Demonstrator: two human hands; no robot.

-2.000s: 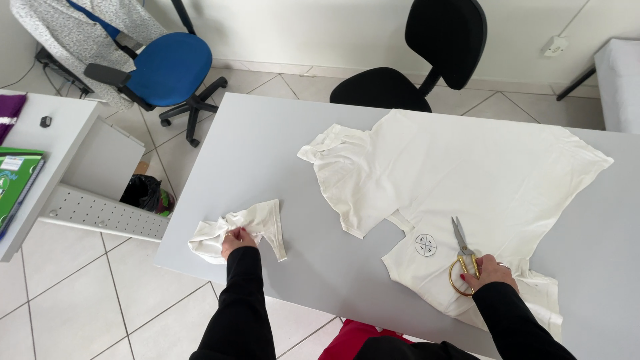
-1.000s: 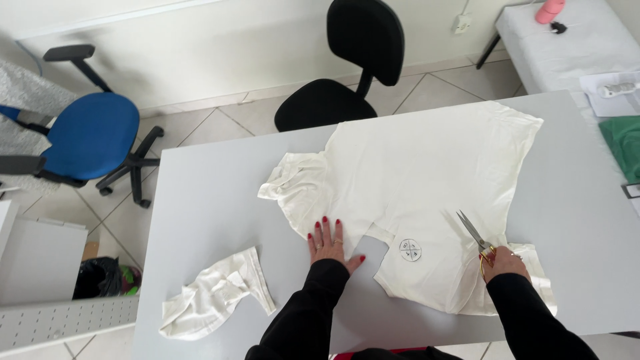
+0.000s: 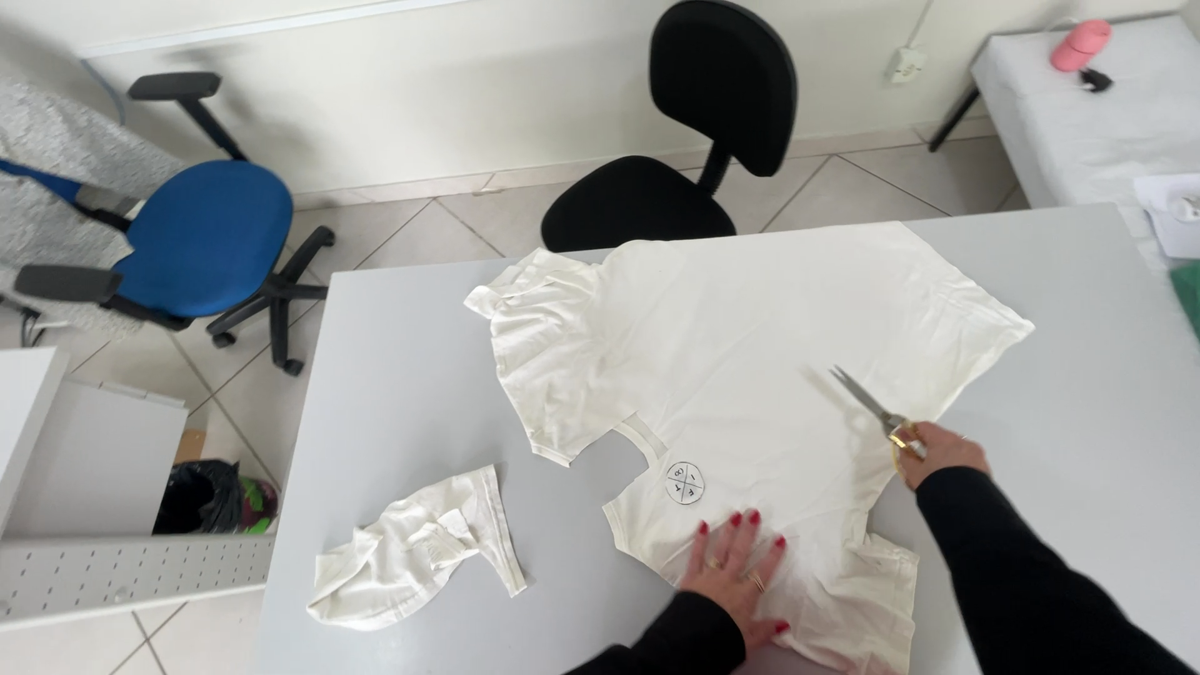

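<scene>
A white fabric garment (image 3: 750, 356) lies spread on the grey table (image 3: 394, 375), with a circular drawn mark (image 3: 685, 483) near its neckline. My left hand (image 3: 736, 577) rests palm down on the garment just below that mark, fingers spread. In my right hand (image 3: 942, 455) are metal scissors (image 3: 872, 403) with gold-coloured handles; their blades look closed and point up and left over the garment. A separate crumpled piece of white fabric (image 3: 412, 548) lies on the table to the left of the garment, touched by neither hand.
Beyond the table stand a black chair (image 3: 637, 202) and a blue office chair (image 3: 206, 234). A white-covered surface (image 3: 1050, 112) at the upper right holds a pink object (image 3: 1080, 45). At the lower left are a perforated panel (image 3: 131, 577) and a black-bagged bin (image 3: 202, 497).
My left hand has let go of the separate fabric piece and moved right onto the garment, first near its left part, now below the circular mark. The scissors remain in my right hand. The view has shifted.
</scene>
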